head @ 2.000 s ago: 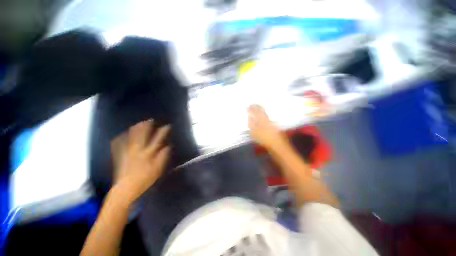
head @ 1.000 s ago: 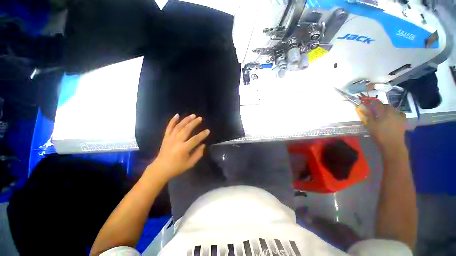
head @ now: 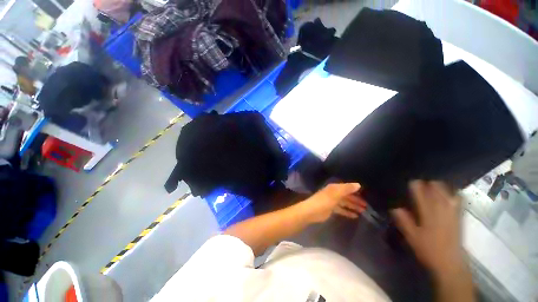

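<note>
A large black garment panel lies over the white table and hangs at its front edge. My left hand is at the panel's near left edge, thumb above the fingers; whether it pinches cloth is unclear. My right hand is blurred, its fingers spread on the panel's near part, with no tool visible in it. A small, slim grey thing shows between the hands, too blurred to name. Another black piece lies farther back on the table.
A black cloth heap sits on a blue crate left of the table. A blue bin holds plaid and dark garments. Machine metal parts show at the right edge. A white bin stands at lower left.
The view has swung left, so the machine head is mostly out of view. My right hand has moved from the scissors at the table's right onto the panel, close to my left hand.
</note>
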